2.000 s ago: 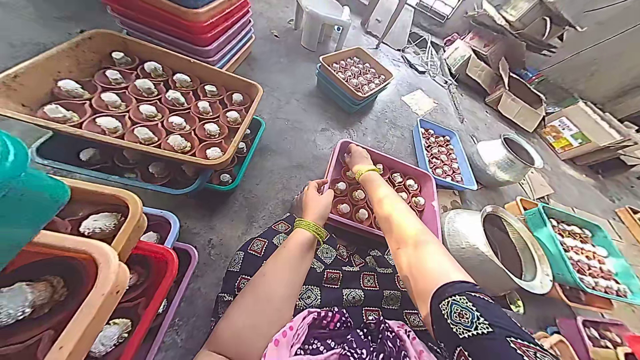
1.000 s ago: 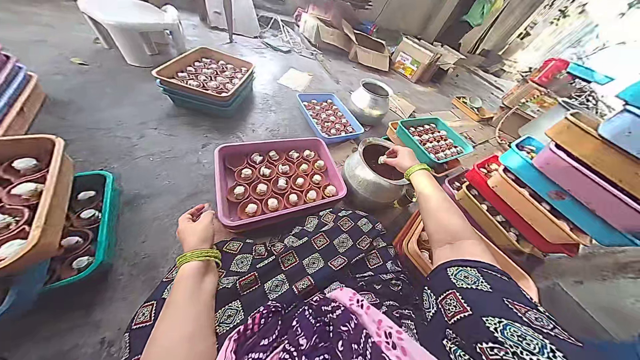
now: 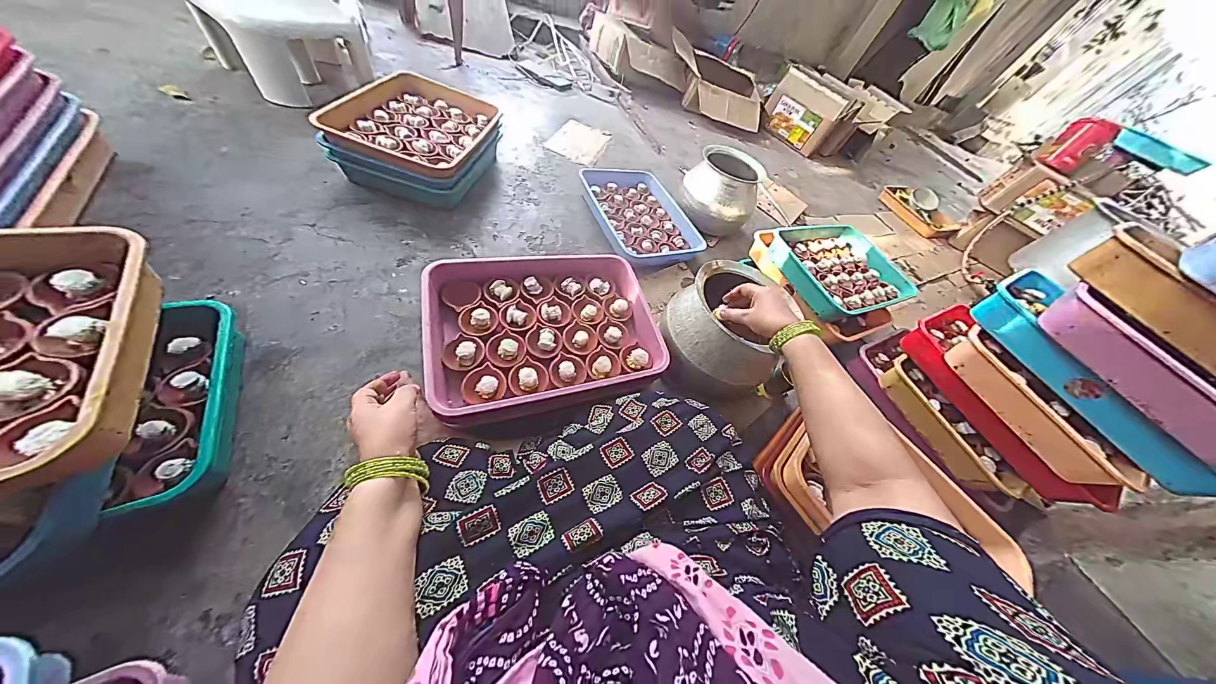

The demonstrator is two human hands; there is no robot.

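Observation:
A pink plastic tray (image 3: pixel 546 404) of small clay cups lies before my lap. Most cups hold a whitish lump; the cup at its back left corner (image 3: pixel 462 294) shows no lump. My left hand (image 3: pixel 385 415) hovers beside the tray's front left corner, fingers curled, and whether anything is between them cannot be made out. Over the mouth of a round metal pot (image 3: pixel 708 328), right of the tray, is my right hand (image 3: pixel 760 312), its fingertips pinched together. Whether they hold something is unclear. The pot's inside looks dark.
Orange-topped stacked trays (image 3: pixel 404 84), a blue tray (image 3: pixel 698 249), a second metal pot (image 3: pixel 724 190) and a teal tray (image 3: pixel 910 285) stand beyond. More filled trays (image 3: pixel 133 380) rise at left, and tilted stacks (image 3: pixel 1035 408) at right. Cardboard boxes (image 3: pixel 722 95) and a white plastic chair (image 3: pixel 285 43) are farther back.
Both hands were at the pink tray two seconds ago. My right hand has since moved to the metal pot, and my left hand has come off the tray. The view has swung right.

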